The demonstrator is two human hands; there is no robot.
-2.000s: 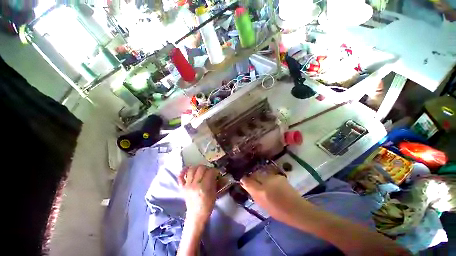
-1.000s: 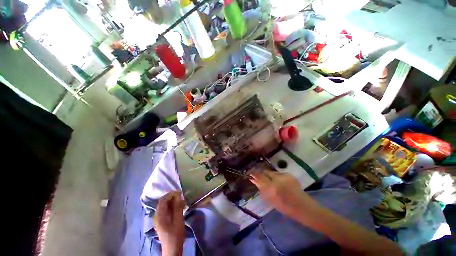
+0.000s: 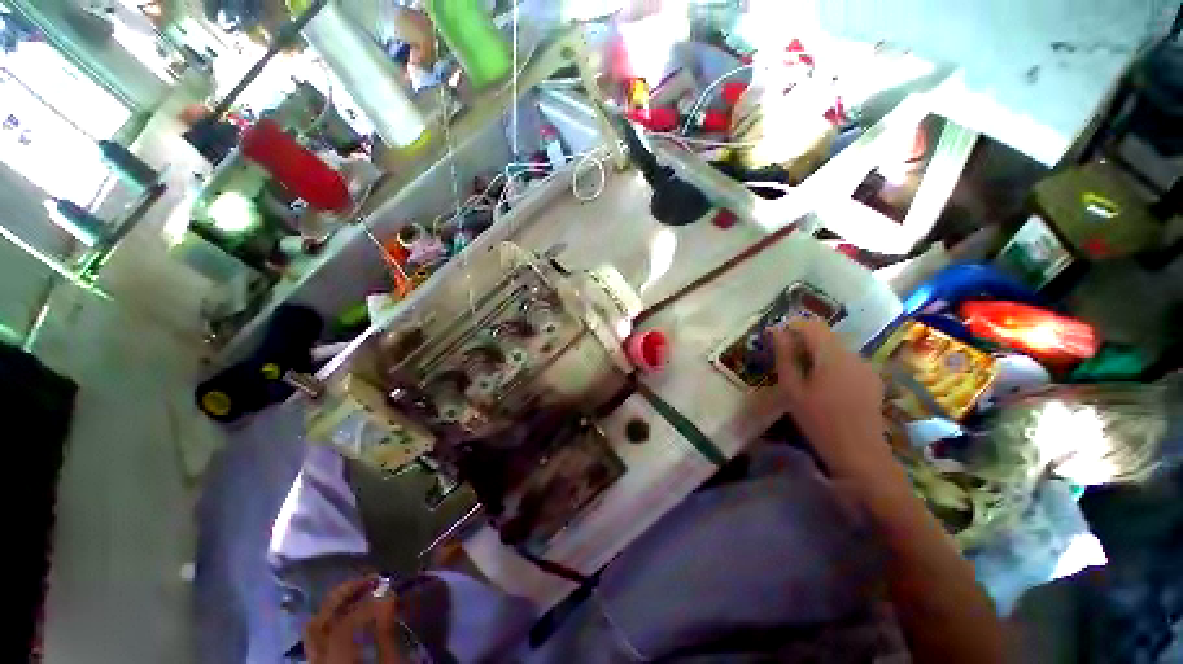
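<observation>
The grimy overlock machine (image 3: 500,376) stands in the middle of the view, its round knobs facing up and its dark looper cavity open at the front. My right hand (image 3: 824,389) is over the near side of the recessed parts tray (image 3: 742,359), fingers bent together; whether it holds anything cannot be told. My left hand (image 3: 357,623) is low at the bottom left, dim and blurred, over the grey-blue cloth (image 3: 311,525). A small pale spot shows at its fingertips, too unclear to name.
A red cup (image 3: 647,349) stands right of the machine, with a green strap (image 3: 684,428) beside it. Red (image 3: 296,166), white and green thread cones stand behind. Black cones (image 3: 260,376) lie at left. A black lamp-like stand (image 3: 677,197) is at the back. Bags (image 3: 1029,332) crowd the right.
My right hand has left the machine front and moved right to the parts tray. My left hand has moved down and left over the cloth. The view has shifted, showing the knobs more clearly.
</observation>
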